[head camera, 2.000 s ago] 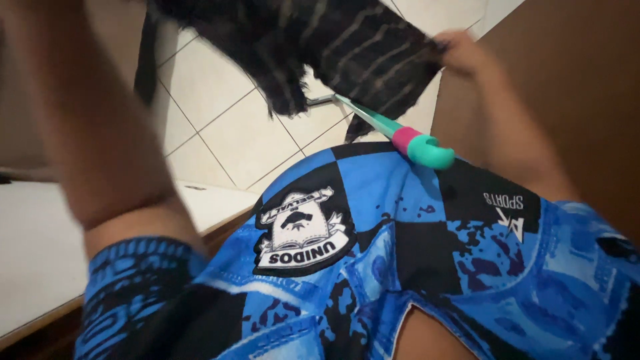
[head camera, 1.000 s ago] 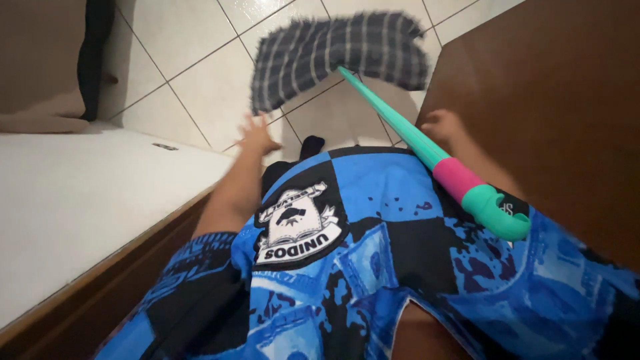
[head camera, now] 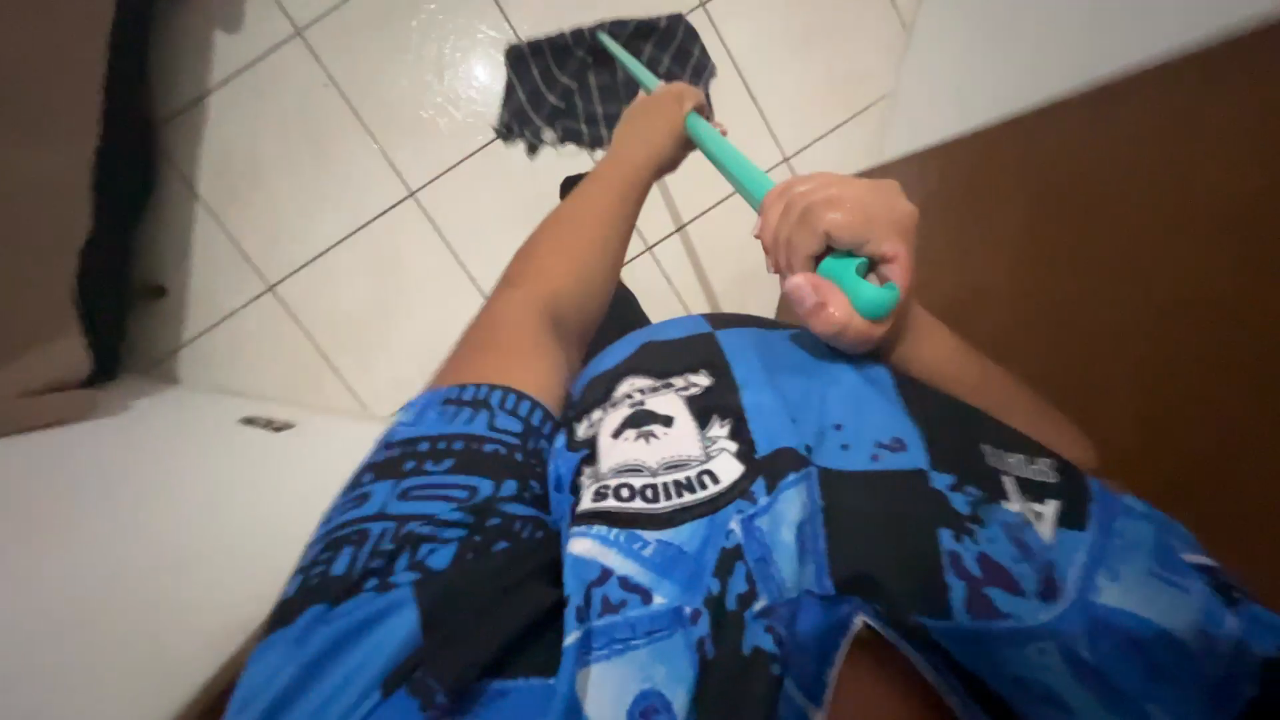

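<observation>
My left hand [head camera: 665,125] is closed around the lower part of a green pole [head camera: 735,165], close to the cloth. Higher up, my right hand [head camera: 845,250] grips the same pole just below its hooked end, which pokes out between thumb and fingers. A dark checked cloth [head camera: 565,85] lies on the tiled floor at the top of the view, with the pole's far end over it. Whatever joins pole and cloth is hidden under the fabric.
White floor tiles [head camera: 350,270] with a wet-looking shine stretch ahead. A white surface [head camera: 130,500] borders the left, and a brown panel with a white top [head camera: 1100,230] stands at the right. Dark fabric [head camera: 120,200] hangs at the upper left.
Both hands, off the pole one second ago, now hold it. Two seconds ago the cloth was raised near my right hand; now it lies flat on the floor. The pole no longer leans against my shirt.
</observation>
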